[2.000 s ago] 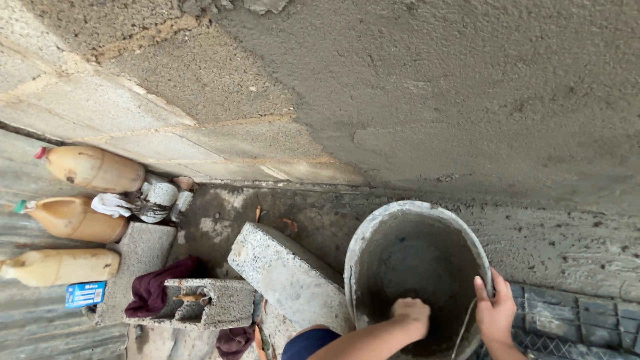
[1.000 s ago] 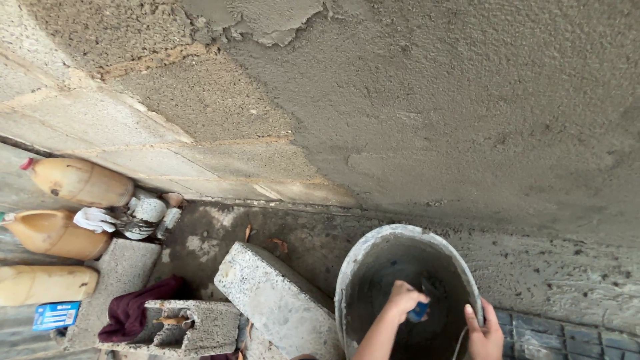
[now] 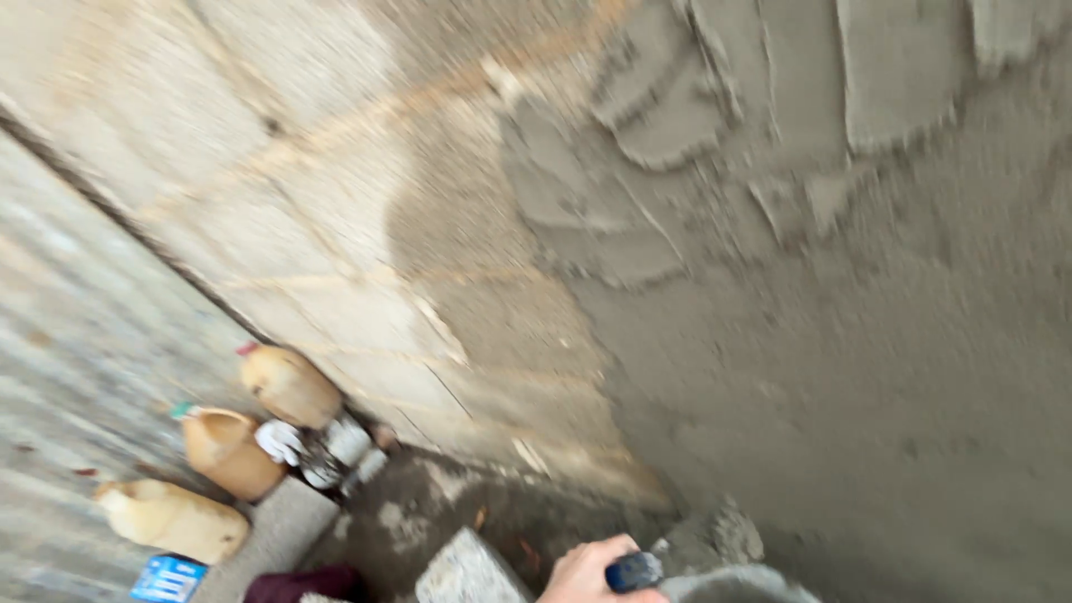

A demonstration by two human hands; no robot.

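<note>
My left hand (image 3: 596, 571) is at the bottom edge of the head view, closed around the dark blue handle (image 3: 634, 572) of a tool, probably a trowel. Grey wet mortar (image 3: 722, 533) sits just beyond the handle; the tool's blade cannot be made out. Below the mortar shows the rim of a bucket (image 3: 745, 578), mostly cut off by the frame. My right hand is out of view. Fresh mortar (image 3: 636, 201) lies in ridged strokes on the block wall (image 3: 327, 176), beside a flatter grey plastered area (image 3: 837, 377).
Plastic jugs (image 3: 291, 387) stand at lower left by a corrugated metal sheet (image 3: 75, 335), with a blue packet (image 3: 167, 579) near them. Concrete blocks (image 3: 469, 569) and a dark maroon cloth (image 3: 306, 584) lie on the ground.
My left hand was inside the bucket and is now above its rim with the blue-handled tool. My right hand, on the rim before, has left the view. The view has swung up the wall.
</note>
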